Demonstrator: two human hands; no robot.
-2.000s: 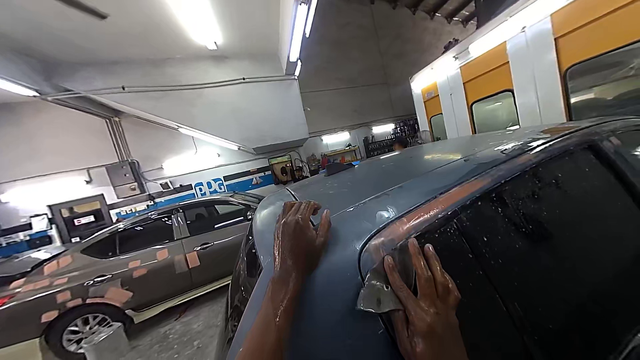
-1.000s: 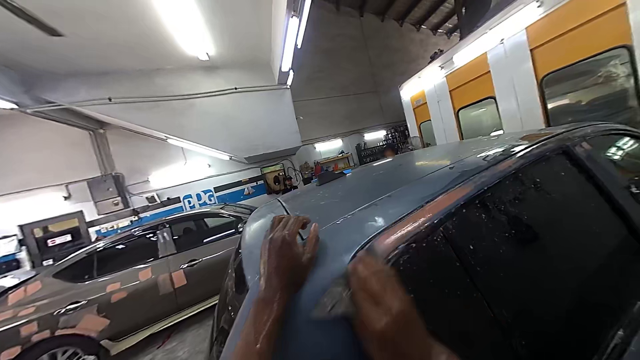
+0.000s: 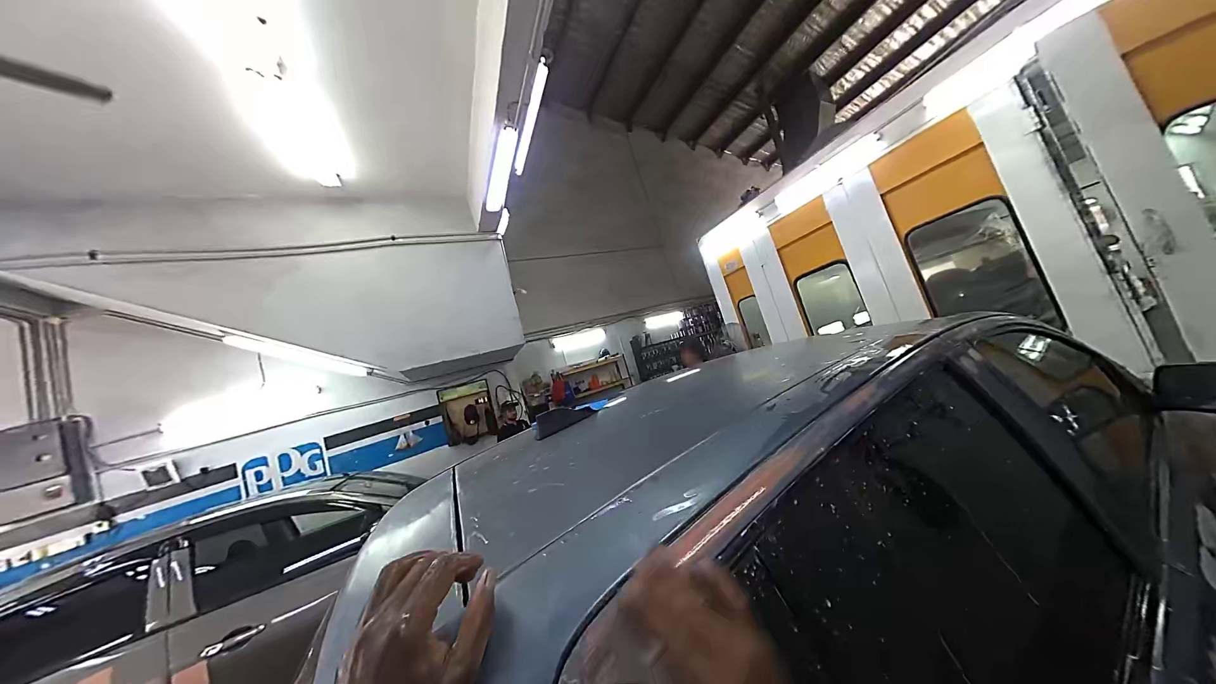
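My left hand (image 3: 413, 622), wet and with its fingers apart, rests on the rear edge of a blue-grey car roof (image 3: 608, 456) beside a panel gap. To its right, my right hand (image 3: 689, 622) is blurred over the rear pillar, near the top corner of the dark side window (image 3: 912, 532). Whether a sheet is under its fingers cannot be seen now. A reddish-brown strip of filler or primer (image 3: 731, 513) runs along the roof rail above the window. Water drops and pale smears lie on the roof and glass.
A grey-brown car (image 3: 266, 560) with primer patches stands at the left. A shark-fin antenna (image 3: 560, 421) rises from the roof. Orange and white booth panels (image 3: 936, 171) line the right side. People (image 3: 511, 418) and shelves (image 3: 598, 375) are in the background beyond the roof.
The grey sheet seen under my right hand earlier is no longer visible. My left hand stays on the roof's rear edge. The view has tilted upward.
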